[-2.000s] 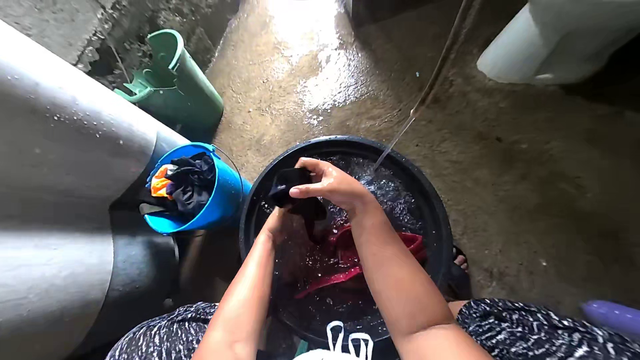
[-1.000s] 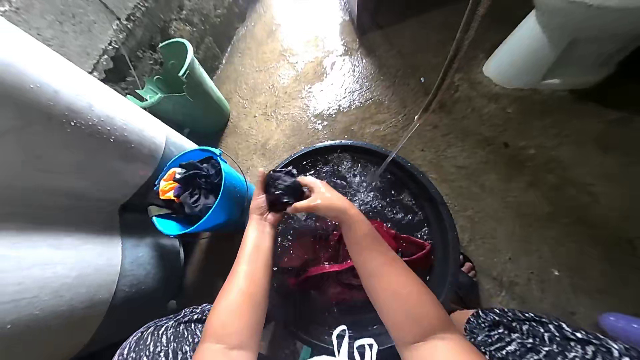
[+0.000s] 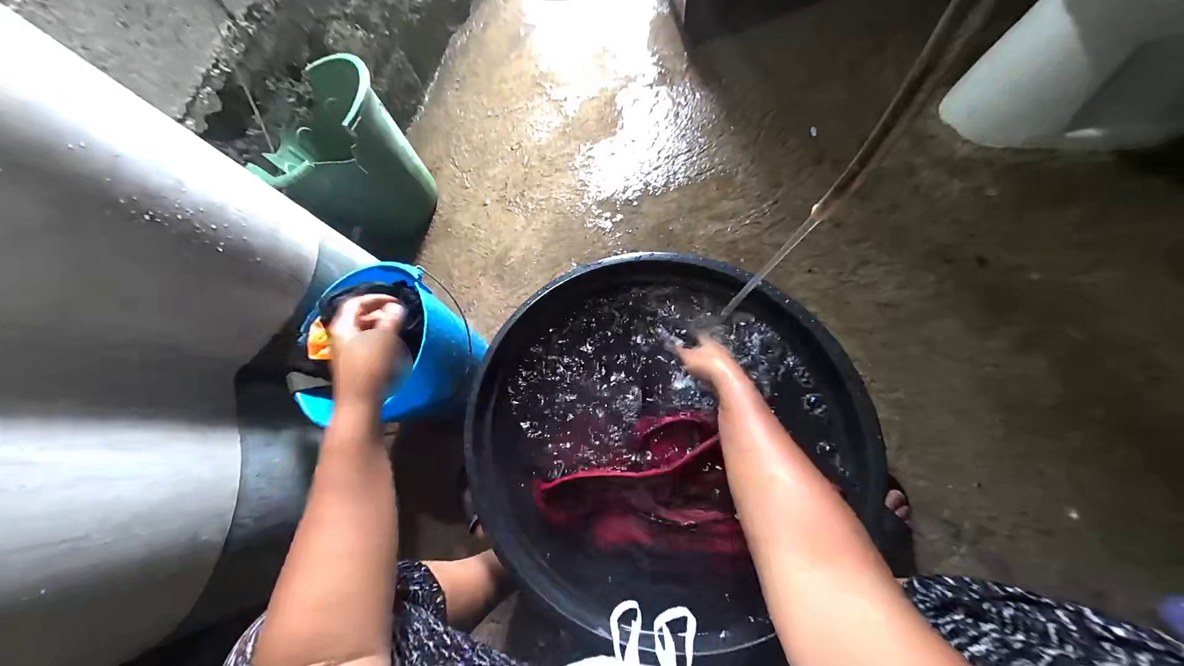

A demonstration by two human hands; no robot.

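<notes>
My left hand (image 3: 368,319), blurred, is over the mouth of a blue plastic bucket (image 3: 444,356) that holds dark and orange cloth (image 3: 319,340). Whether its fingers still grip any cloth, I cannot tell. My right hand (image 3: 705,359) dips into the water of a round black tub (image 3: 865,444), close to where a thin stream of water (image 3: 772,264) lands; its fingers are partly hidden by splashes. Red cloth (image 3: 666,523) lies partly under the water, left of my right forearm.
A broken green plastic container (image 3: 393,185) stands behind the bucket. A large grey metallic cylinder (image 3: 139,305) fills the left side. A brown hose or pipe (image 3: 893,111) comes from the upper right, near a white fixture base (image 3: 1027,83). The concrete floor (image 3: 999,324) is wet.
A dark wet cloth was between both hands over the tub. The hands have parted: my left hand has moved left to the bucket, my right hand into the tub's water.
</notes>
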